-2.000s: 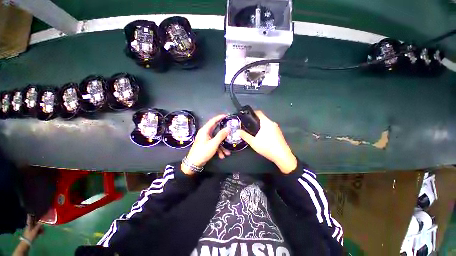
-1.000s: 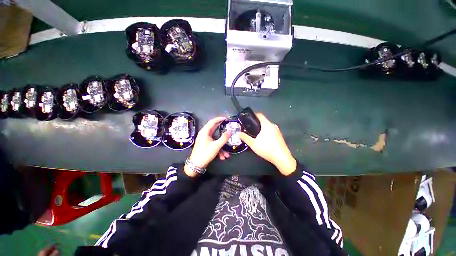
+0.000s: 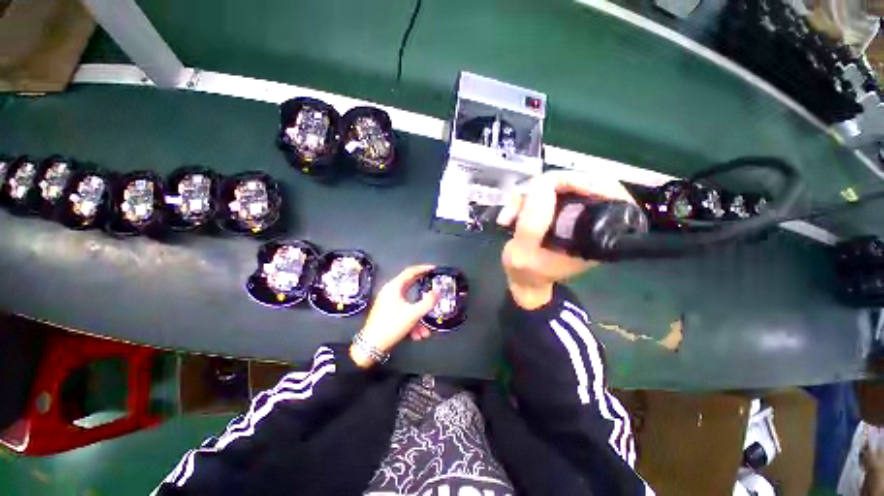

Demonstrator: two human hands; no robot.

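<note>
A round black housing [image 3: 445, 296] with a silvery-white centre sits on the dark green bench in front of me. My left hand [image 3: 400, 308] grips its left side. My right hand [image 3: 548, 225] is raised above the bench, wrapped around a black electric screwdriver [image 3: 603, 227], whose cord end points right. The screwdriver's bit is hidden or too small to see. The pale grey screw feeder [image 3: 492, 155] stands just behind and left of my right hand, its front ledge partly visible.
Two housings [image 3: 341, 280] lie left of my left hand, with a row [image 3: 140, 201] further left and two more [image 3: 368, 142] at the back. Another row [image 3: 680, 201] lies back right, partly behind the cord. A pale rail [image 3: 233, 89] runs behind. A red stool [image 3: 107, 395] stands lower left.
My right hand has left the housing and lifted the screwdriver up and right, beside the feeder. My left hand still holds the housing. The camera view has turned, showing more on the right.
</note>
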